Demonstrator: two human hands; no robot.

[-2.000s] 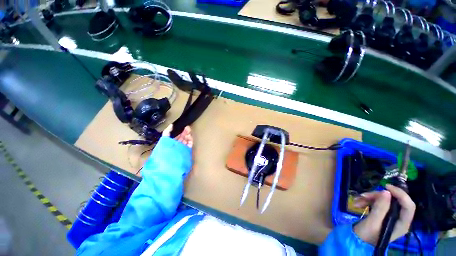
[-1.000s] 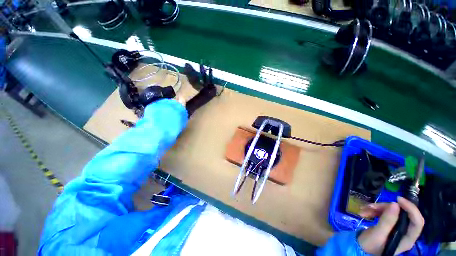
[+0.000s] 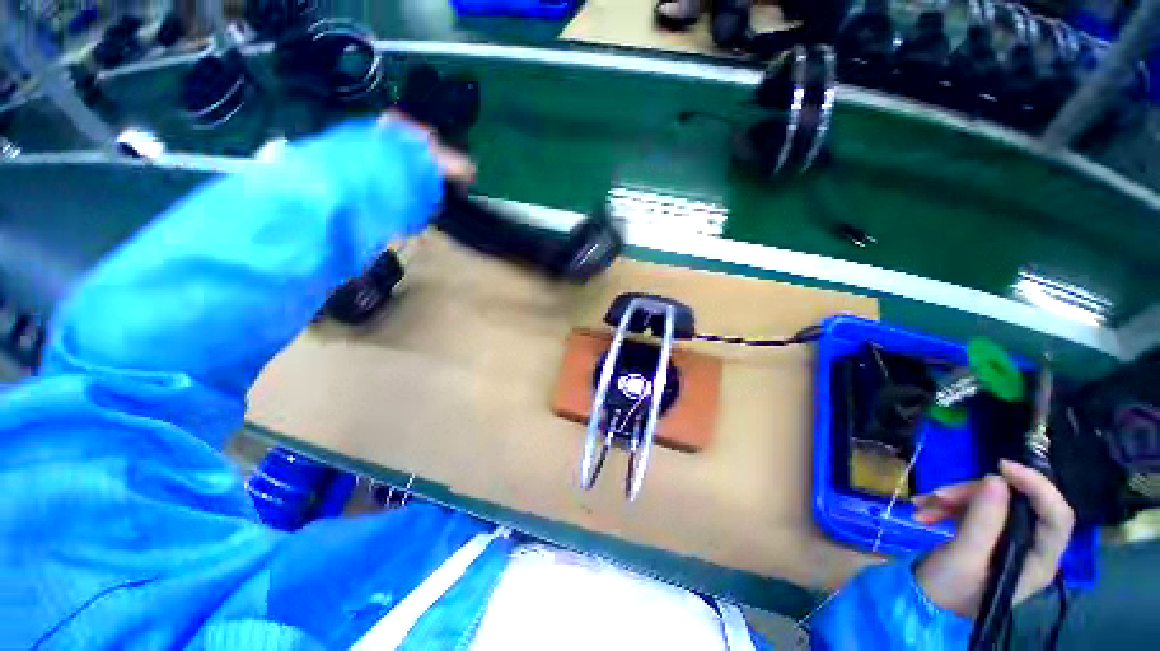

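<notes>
My left hand (image 3: 439,159) is at the upper left, partly hidden by its blue sleeve and blurred. It holds a black headband strap (image 3: 515,242) with a round black piece at its right end, raised over the cardboard's back edge. My right hand (image 3: 1005,534) is at the lower right, closed around a black soldering iron (image 3: 1011,547) with its metal tip up. A headset with two silvery hoops (image 3: 654,407) lies in the middle, one ear cup (image 3: 634,382) on an orange-brown holding block (image 3: 693,413). A dark cable runs right from its upper cup.
A blue tray (image 3: 829,432) at right holds a black stand, a yellowish sponge (image 3: 880,471) and green reel parts (image 3: 995,369). A black ear cup (image 3: 366,290) lies at left. The green conveyor (image 3: 560,140) behind carries headsets, one with upright hoops (image 3: 799,112).
My left hand has lifted the black strap from the left pile and moved it up towards the conveyor. My right hand still holds the iron over the tray's right side. The view has shifted.
</notes>
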